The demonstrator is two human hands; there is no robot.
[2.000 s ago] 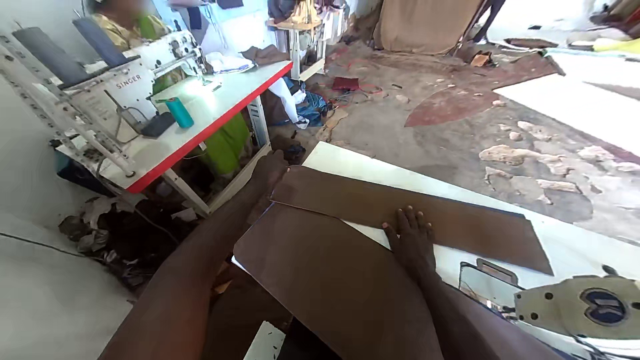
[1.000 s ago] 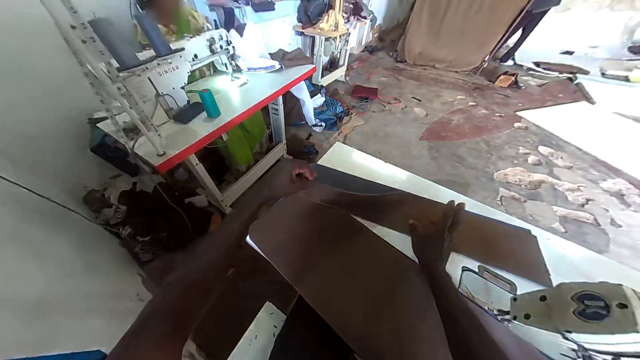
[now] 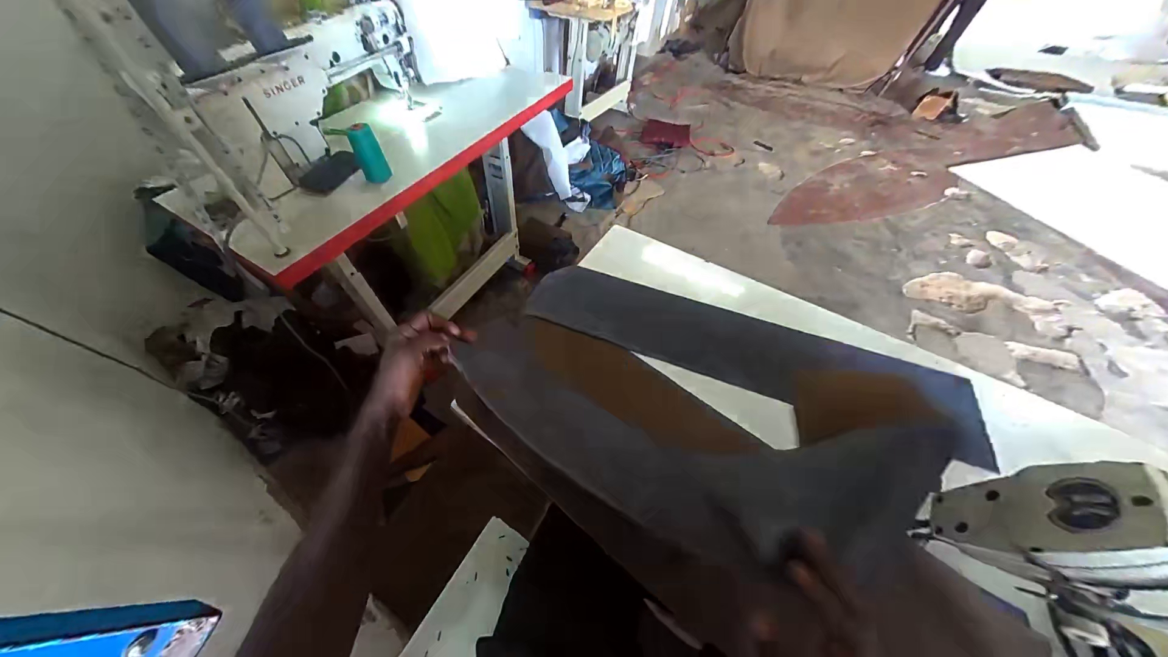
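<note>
My left hand (image 3: 424,351) pinches the left end of a large dark fabric panel (image 3: 584,411), lifted over the near edge of a white sewing table (image 3: 693,274). The panel's raised part looks grey, with brown areas beside it. My right hand (image 3: 808,584) is at the panel's near right part, blurred, its fingertips against the cloth; how it grips is hard to tell. A long dark fabric strip (image 3: 712,338) lies flat on the table beyond the panel. Right of the cloth is the head of a sewing machine (image 3: 1049,511).
At the upper left a Singer sewing machine (image 3: 283,87) stands on a red-edged table (image 3: 438,155) with a teal thread spool (image 3: 370,153). Cloth scraps (image 3: 237,365) lie beneath. Blue cloth (image 3: 602,173) and a brown-covered object (image 3: 808,41) are farther off.
The large panel, flat beside the strip two seconds ago, is now lifted and spread between my hands. My right hand has moved off the strip toward me. The strip's visible side looks grey now, not brown.
</note>
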